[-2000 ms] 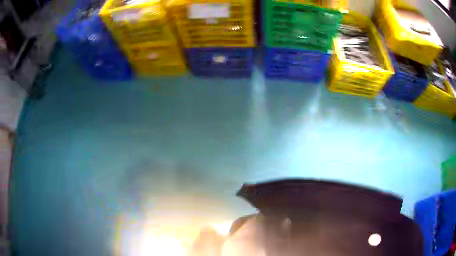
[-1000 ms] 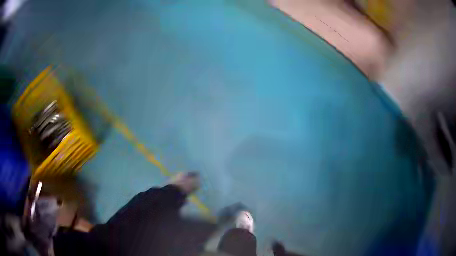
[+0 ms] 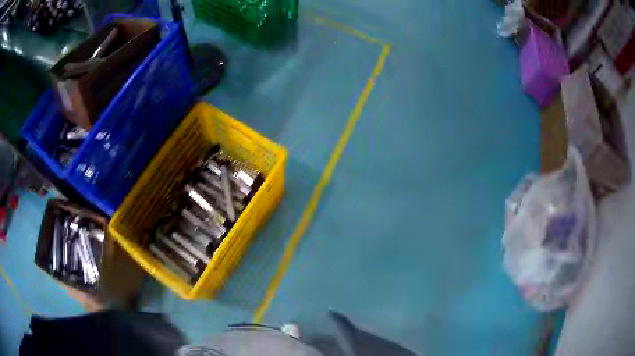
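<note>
Neither of my hands can be made out; only dark and grey clothing point(image 3: 104, 334) shows along the bottom edge. A yellow slatted crate point(image 3: 268, 184) stands on the floor at the left of centre, nearest in front of me. Silvery metal units point(image 3: 202, 201) lie in it, several of them side by side. A cardboard box point(image 3: 115, 268) to its left holds more silvery metal units point(image 3: 73, 250).
Blue crates point(image 3: 150, 104) stand at the upper left, with an open cardboard box point(image 3: 90, 94) on top. A green crate point(image 3: 251, 17) is at the top. A yellow line point(image 3: 324, 177) crosses the floor. A plastic bag point(image 3: 546, 243), cardboard boxes and a pink container point(image 3: 543, 66) line the right side.
The view has swung from open floor to the crates and bagged items. The yellow crate is now larger and clearer. The arm and hand seen low in the earlier frame no longer show.
</note>
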